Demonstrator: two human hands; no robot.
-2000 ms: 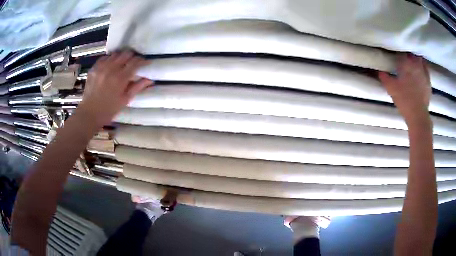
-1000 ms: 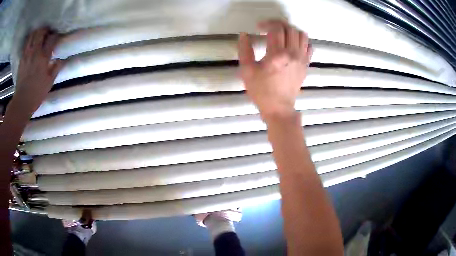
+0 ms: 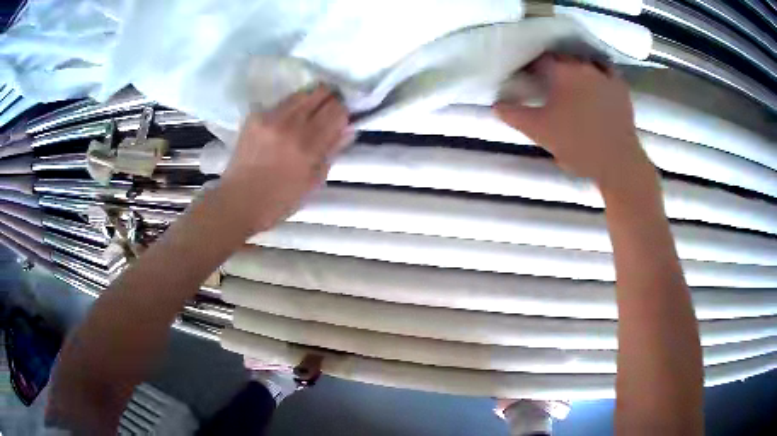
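Observation:
White fabric (image 3: 443,230) covers the parallel rods as long ridges, with dark gaps between the upper ones. A loose part of it (image 3: 204,51) lies crumpled along the top. My left hand (image 3: 294,153) is at the upper left of the ridges, its fingers gripping a bunched fold of the loose fabric. My right hand (image 3: 579,111) is at the upper right, its fingers closed on the raised edge of the same fabric. Fingertips of both hands are partly hidden by the cloth.
Metal clips (image 3: 123,157) lie on bare steel rods (image 3: 64,187) at the left. A brown clip (image 3: 307,368) sits on the nearest ridge. More bare rods (image 3: 716,30) are at the top right. Below are grey floor, my feet and a grooved panel (image 3: 153,415).
The view has shifted left, showing the clips again. My hands have gone from lying spread on the ridges to gripping the fabric, which is now lifted and bunched between them.

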